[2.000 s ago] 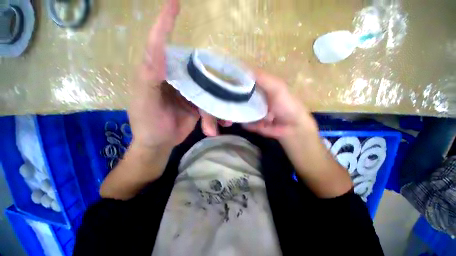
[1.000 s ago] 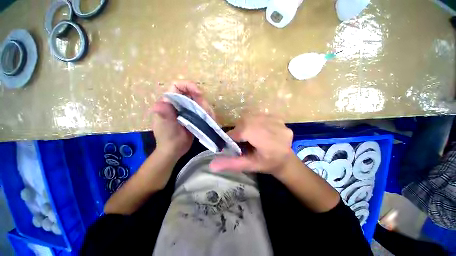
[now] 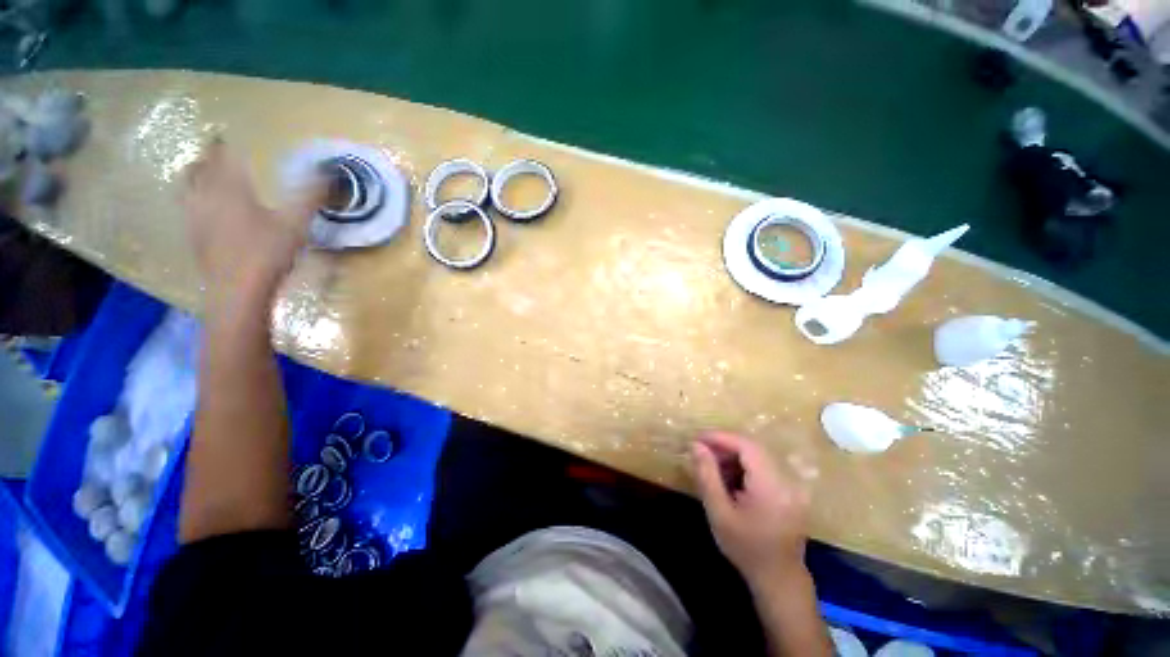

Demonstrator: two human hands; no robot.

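Note:
My left hand (image 3: 244, 225), blurred, reaches over the far left of the bench. Its fingers are at the left side of a blurred joined disc and ring (image 3: 302, 167), which overlaps another pale disc with a dark-sided collar (image 3: 391, 205). The fingertips are not clear, but they seem to hold the blurred disc. My right hand (image 3: 754, 501) is curled at the bench's near edge, with nothing seen in it. A small white glue bottle (image 3: 860, 427) with a thin teal tip lies beyond it to the right.
Three collar rings (image 3: 459, 236) lie right of the discs. A disc with collar (image 3: 738, 250), a long-nozzle bottle (image 3: 885, 285) and a spare bottle (image 3: 973, 340) lie far right. Blue bins with rings (image 3: 417, 481) and rounded white pieces (image 3: 118, 475) sit below left.
My hands have parted: the left went far left with the disc, the right moved right to the bench edge. The view has shifted to show the bench's far side and green surface.

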